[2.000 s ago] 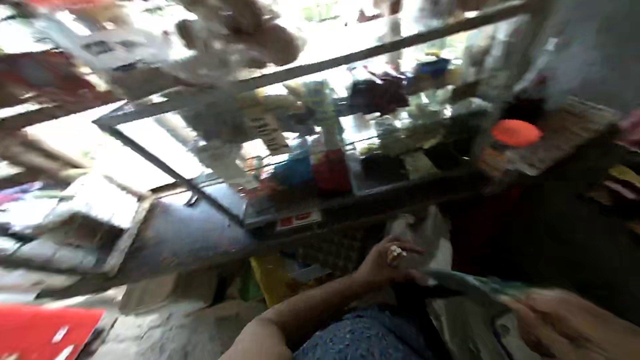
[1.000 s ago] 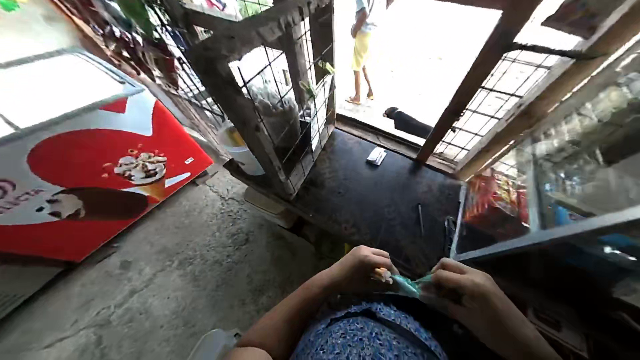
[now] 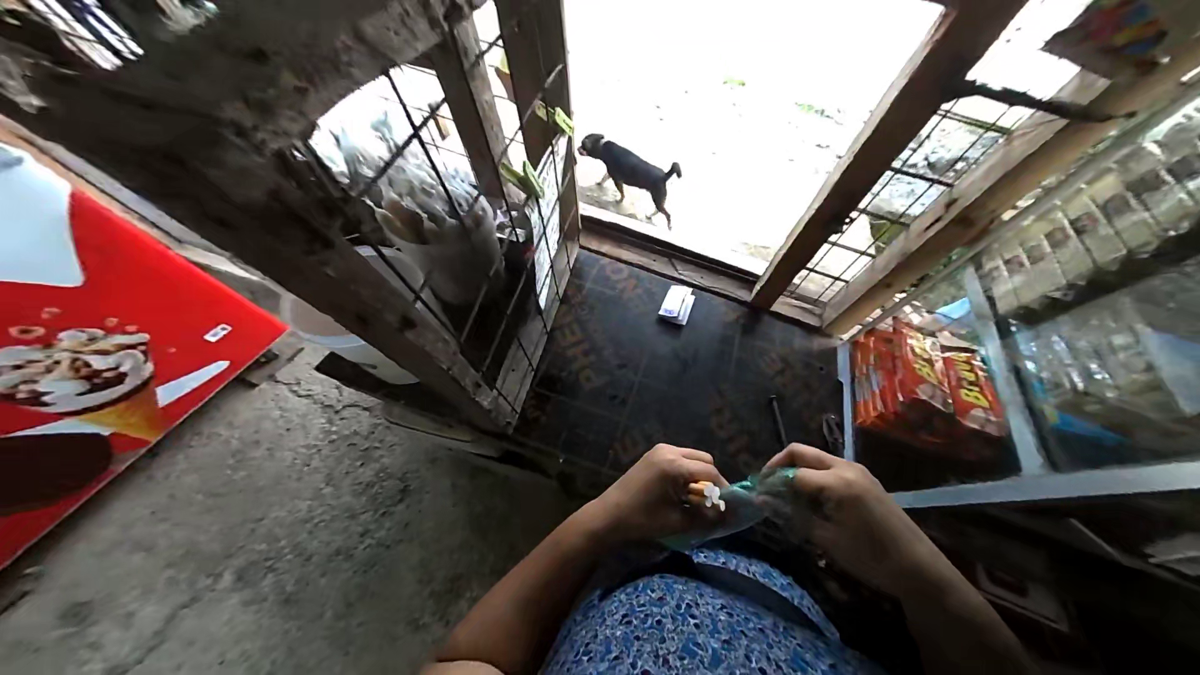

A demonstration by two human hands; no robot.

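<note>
A thin, see-through green plastic bag (image 3: 736, 511) is stretched between my two hands, just above my lap. My left hand (image 3: 667, 489) pinches its left side and also holds several small sticks with white and orange ends (image 3: 705, 494), perhaps cigarettes, between the fingers. The right side of the bag is gripped at its edge by my right hand (image 3: 830, 497). Beyond my hands, folded white paper (image 3: 676, 305) lies on the dark counter (image 3: 647, 375). A dark pen-like rod (image 3: 778, 421) and scissors-like handles (image 3: 832, 433) lie near the right hand.
A glass display case (image 3: 1031, 483) with red snack packs (image 3: 923, 380) stands at right. At left are a wood-and-wire grille (image 3: 441, 319), a white bucket (image 3: 352, 328) and a red freezer (image 3: 169, 366). Outside the opening, a black dog (image 3: 630, 172) stands.
The view has swung from the display case to the counter and opening. A person seen outside a second ago is out of view, and the dog shows farther left in the opening.
</note>
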